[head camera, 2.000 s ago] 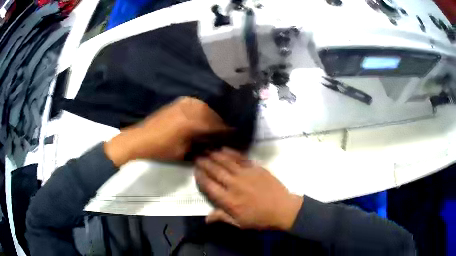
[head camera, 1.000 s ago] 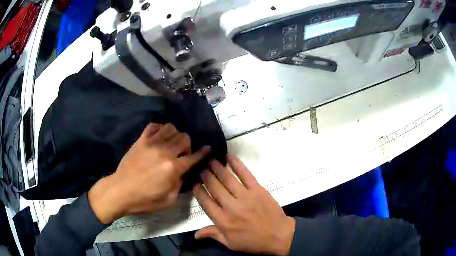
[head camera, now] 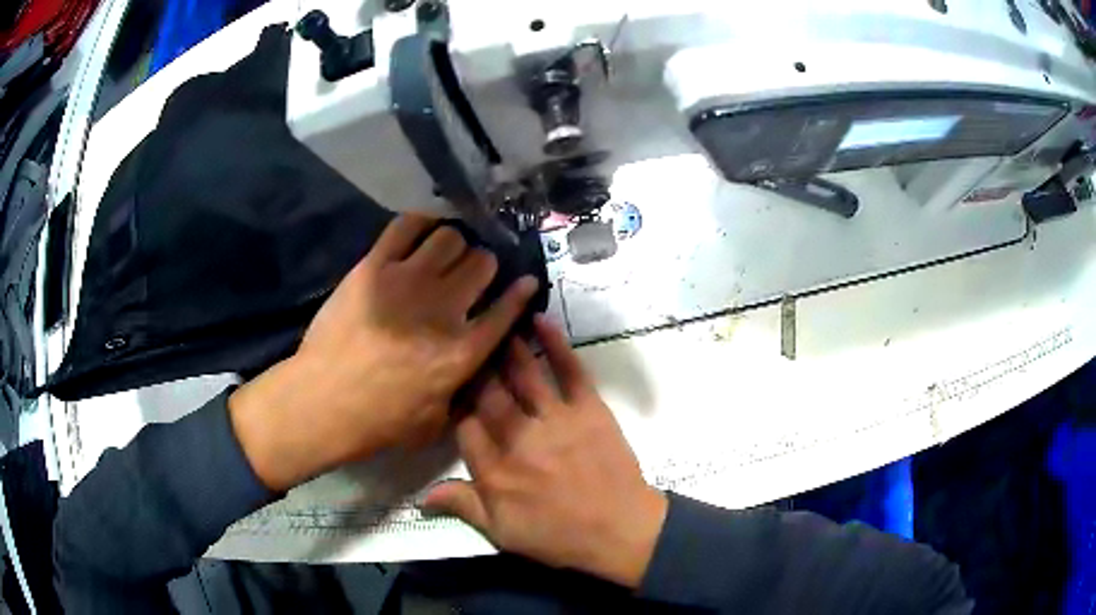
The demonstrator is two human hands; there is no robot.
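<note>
A black bag panel (head camera: 228, 216) lies on the white table left of and under the sewing machine head (head camera: 349, 120). Its right edge runs to the presser foot and needle area (head camera: 523, 216). My left hand (head camera: 385, 342) lies on the cloth just in front of the needle area, fingers bent, index finger pointing to the cloth's right edge. My right hand (head camera: 553, 457) is beside it, nearer to me, fingertips on the cloth edge and thumb out on the table. The cloth between the hands is bunched and partly hidden by the fingers.
The machine arm carries a control panel (head camera: 889, 132) with a pale display. Dark thread snips (head camera: 817, 196) lie under the arm. The white table (head camera: 721, 421) has a printed scale along its curved front edge. Blue material shows below the edge, grey pieces at the far left.
The view has shifted. Since one second ago, my left hand has moved closer to the needle area and the panel has turned, its outer part stretching farther back. Both hands stay on the cloth.
</note>
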